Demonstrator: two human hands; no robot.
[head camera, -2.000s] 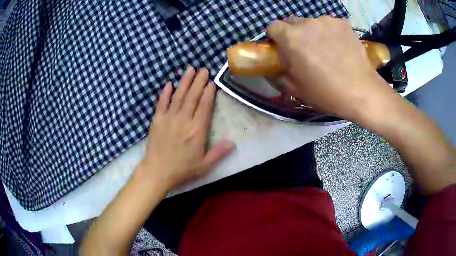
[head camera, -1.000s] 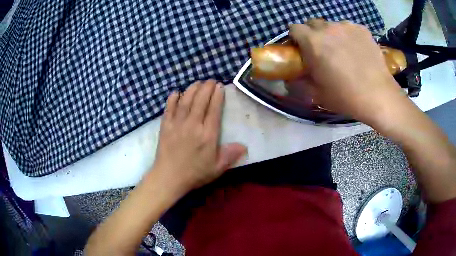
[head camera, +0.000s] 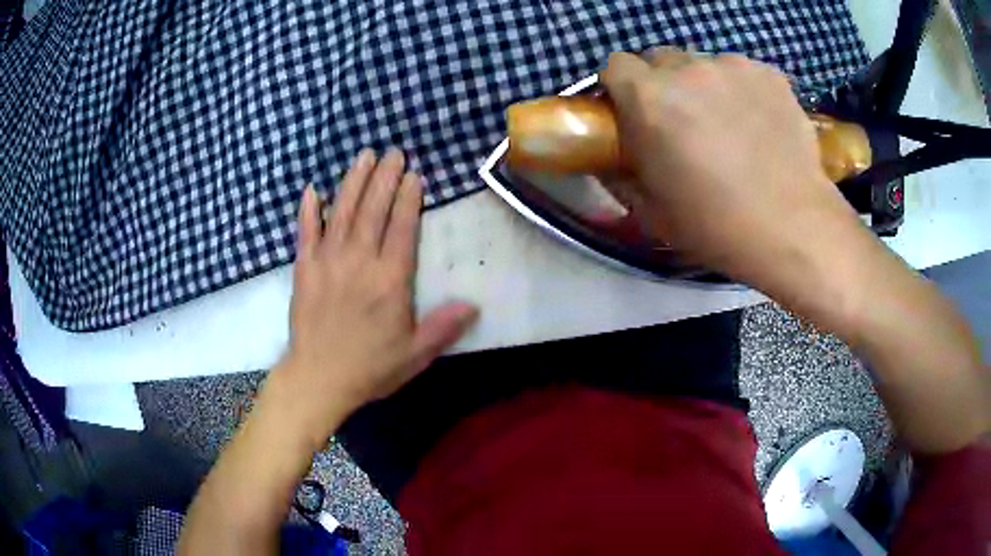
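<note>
A navy-and-white checked garment (head camera: 250, 130) lies across the white-covered pressing board (head camera: 522, 293), its long edge running across the board on my side. My left hand (head camera: 359, 277) lies flat, fingers spread, with the fingertips on the cloth near that edge and the thumb on the board cover. My right hand (head camera: 728, 152) grips the orange-brown handle (head camera: 565, 133) of a steam iron (head camera: 576, 206). The iron's pale-rimmed tip points left and rests at the garment edge, a little right of my left fingertips. The far side of the soleplate is hidden by my hand.
Black hose and cord (head camera: 924, 139) run from the iron's rear to the right. A white round stand base (head camera: 815, 478) stands on the speckled floor at lower right. Dark purple cloth (head camera: 27, 396) hangs at the left. Checked cloth and blue items show at lower left.
The garment's small dark strip at the top has gone out of view. Since one second ago, my left hand and the iron have shifted left in view, with a wider gap between them.
</note>
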